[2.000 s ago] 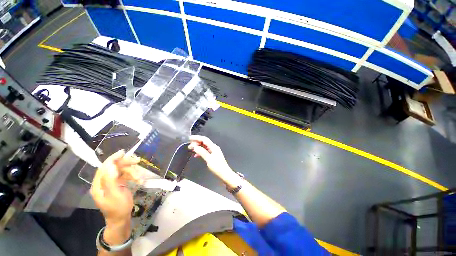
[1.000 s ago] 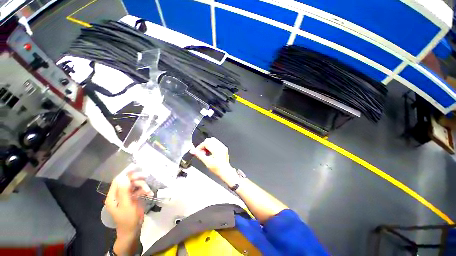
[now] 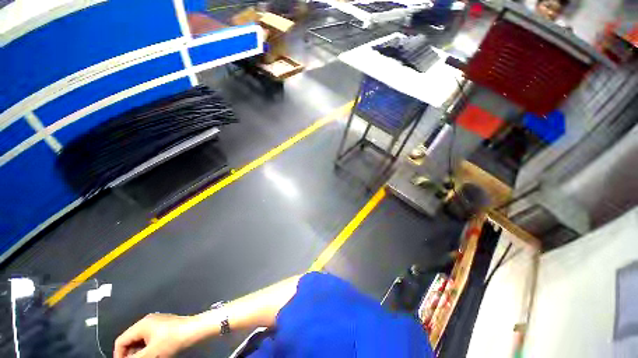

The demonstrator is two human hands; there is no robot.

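My right hand (image 3: 157,337) is at the lower left, cut off a little by the bottom edge. Its fingers are curled, with the fingertips at the edge of a clear guard (image 3: 77,314). The guard is in the bottom left corner, cut off by the picture's rim, and shows by its thin outline and glare. A small white tab (image 3: 99,294) is on its upper edge. My left hand is not in view.
A bundle of black strips (image 3: 147,136) lies on a low stand beside the blue-and-white machinery. A white-topped table (image 3: 357,61) holds more dark strips. A wooden-edged box (image 3: 535,280) stands at the right. Part of a person (image 3: 551,8) shows at the upper right.
The view has swung to the right. My right hand and the guard now show at the lower left. My left hand, the machine and the side table have left the picture.
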